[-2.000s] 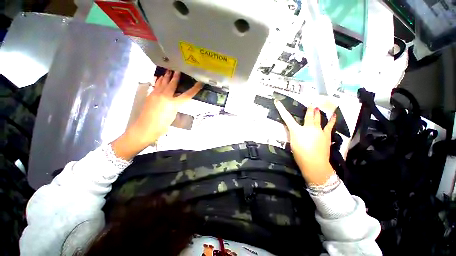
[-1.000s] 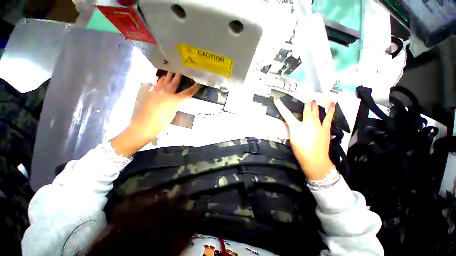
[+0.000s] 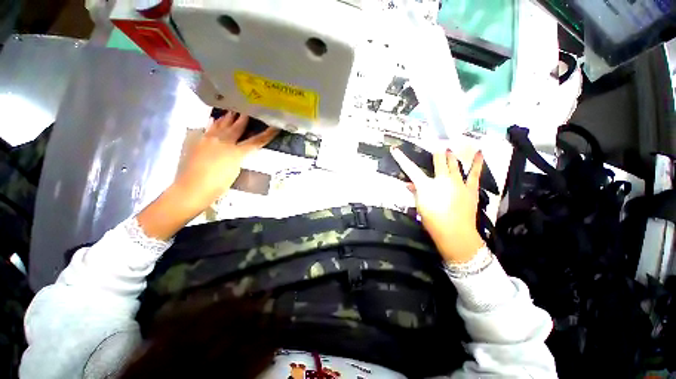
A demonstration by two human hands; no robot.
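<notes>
A dark camouflage shoulder strap (image 3: 300, 143) lies across the white template plate (image 3: 333, 189) under the machine head. Its middle is partly hidden by a white part. My left hand (image 3: 204, 166) rests on its left part with fingers spread, fingertips partly below the head's edge. My right hand (image 3: 449, 200) lies on its right part (image 3: 415, 157), fingers spread and pressed flat. Neither hand closes round it. The needle area is too bright to make out. More padded camouflage straps (image 3: 296, 255) with small black buckles (image 3: 359, 216) lie piled in front of me.
The sewing machine head (image 3: 274, 55) with a yellow CAUTION label hangs above the work. A shiny metal side table (image 3: 111, 163) stands at left, with dark camouflage fabric beyond it. Black webbing (image 3: 548, 244) is heaped at right. A dark screen (image 3: 630, 26) is at upper right.
The whole view has shifted, so the machine and work appear further left. Both hands stay on the strap in nearly the same places. Nothing has been taken hold of or let go.
</notes>
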